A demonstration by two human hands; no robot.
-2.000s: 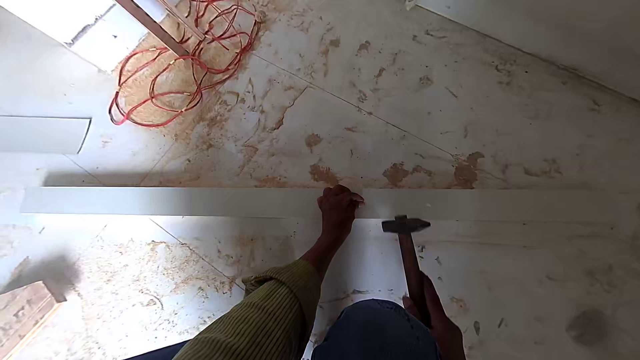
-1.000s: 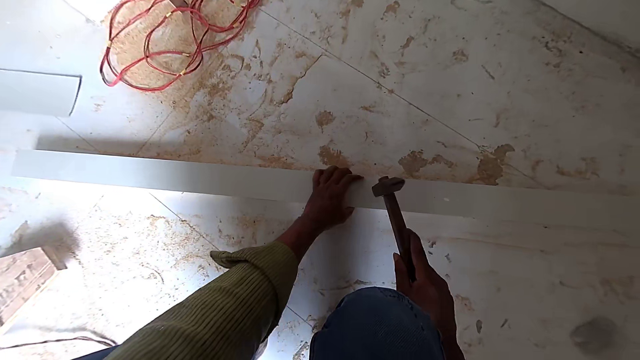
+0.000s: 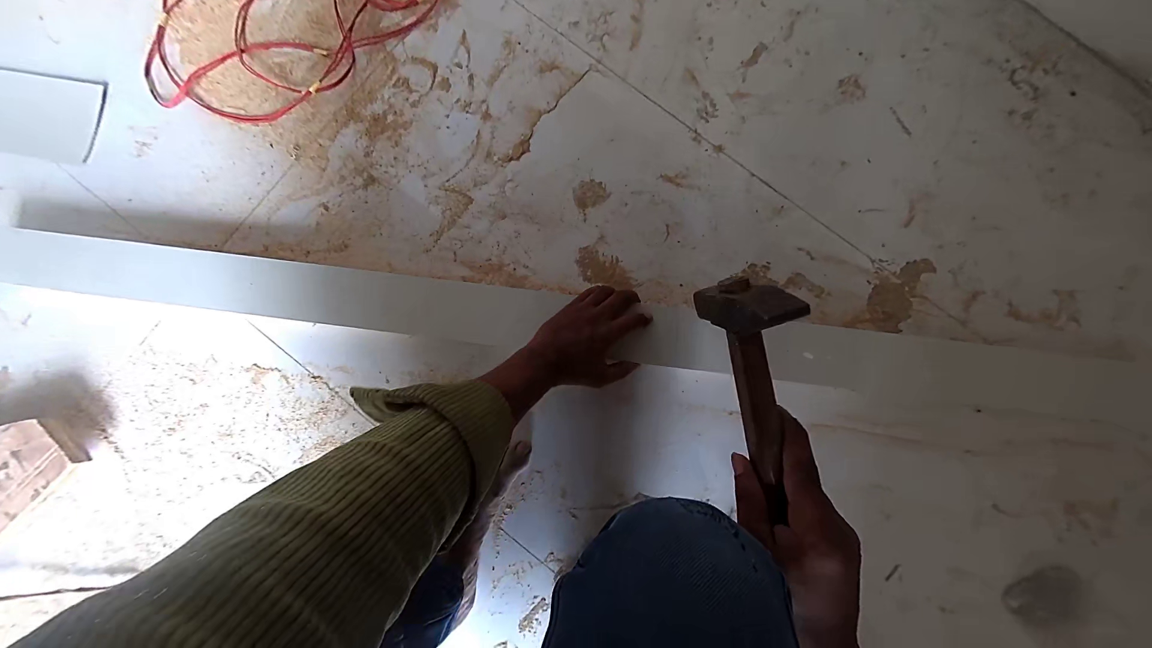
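A long pale board [image 3: 297, 288] lies across the dusty tiled floor from the left edge toward the right. My left hand [image 3: 589, 337] rests on top of it near the middle, fingers spread and holding nothing. To the right, my right hand [image 3: 796, 531] grips the wooden handle of a hammer [image 3: 751, 310]. The hammer's dark metal head is over the board, a short way right of my left hand; whether it touches the board cannot be told.
A loose coil of red cable [image 3: 256, 117] lies on the floor at the upper left. A pale flat panel [image 3: 45, 112] is at the left edge, and a wooden piece [image 3: 31, 463] is at the lower left. My bent knee [image 3: 670, 576] is below the board.
My left hand, earlier with its fingers bunched at the board's upper edge, now lies flat on the board. The hammer remains in my right hand.
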